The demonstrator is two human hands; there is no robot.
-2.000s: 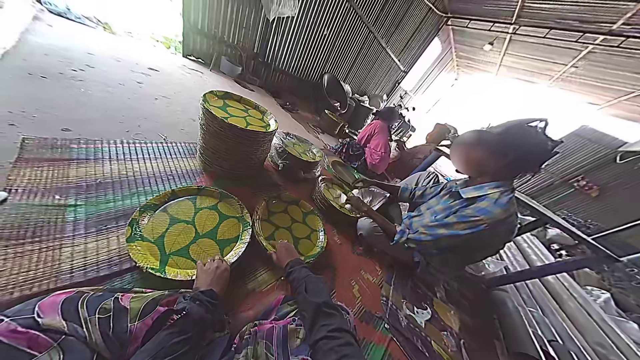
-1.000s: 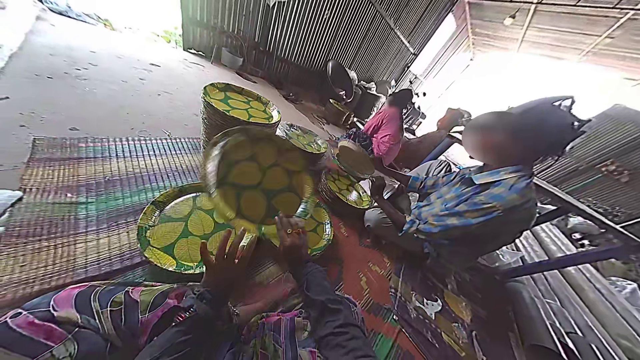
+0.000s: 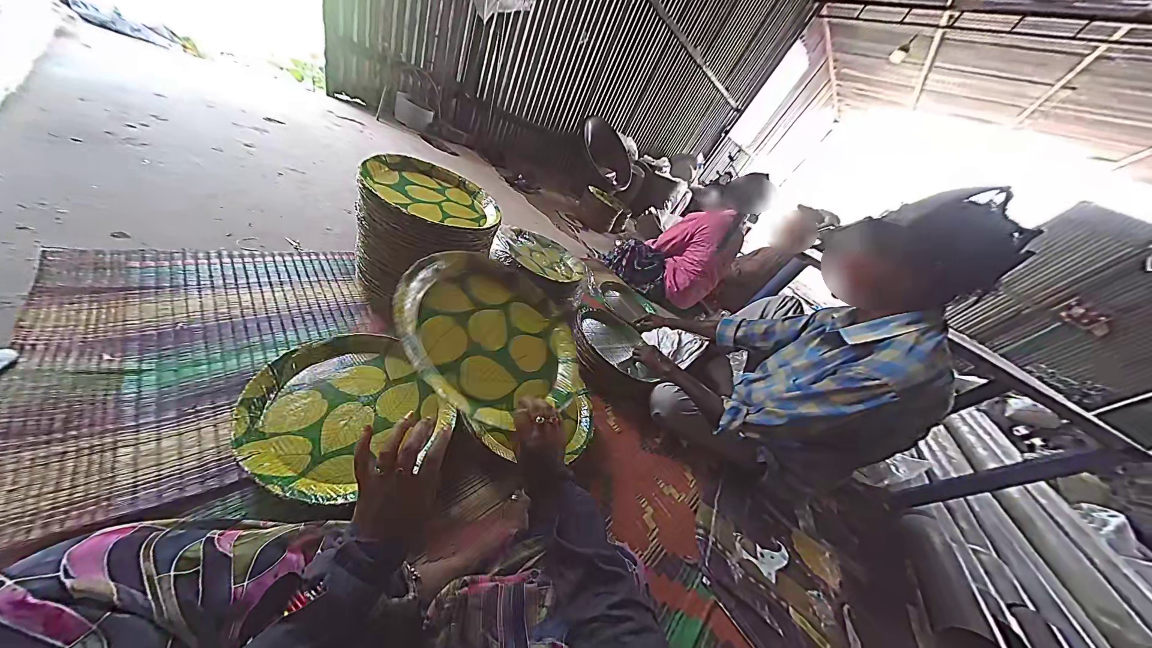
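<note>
My right hand (image 3: 542, 436) grips the near rim of a round plate with a yellow leaf pattern on green (image 3: 486, 337), held tilted up above a stack of like plates (image 3: 579, 423). Fingers spread, my left hand (image 3: 396, 472) is at the near right edge of a larger-looking leaf-patterned plate (image 3: 333, 418) lying on the left; whether it touches the rim is hard to tell. Behind these stands a tall stack of leaf-patterned plates (image 3: 423, 225), with a lower stack (image 3: 540, 256) to its right.
On the right a seated co-worker in a checked shirt (image 3: 837, 387) handles plates at another stack (image 3: 621, 346). Farther back sits a person in pink (image 3: 693, 256). A woven mat (image 3: 171, 360) covers the floor at left. Metal frame bars (image 3: 999, 477) and long rolls (image 3: 1008, 522) lie at right.
Two seconds ago both my hands were at the rims of the two near plates. Since then my right hand has raised a plate, and my left hand has spread its fingers.
</note>
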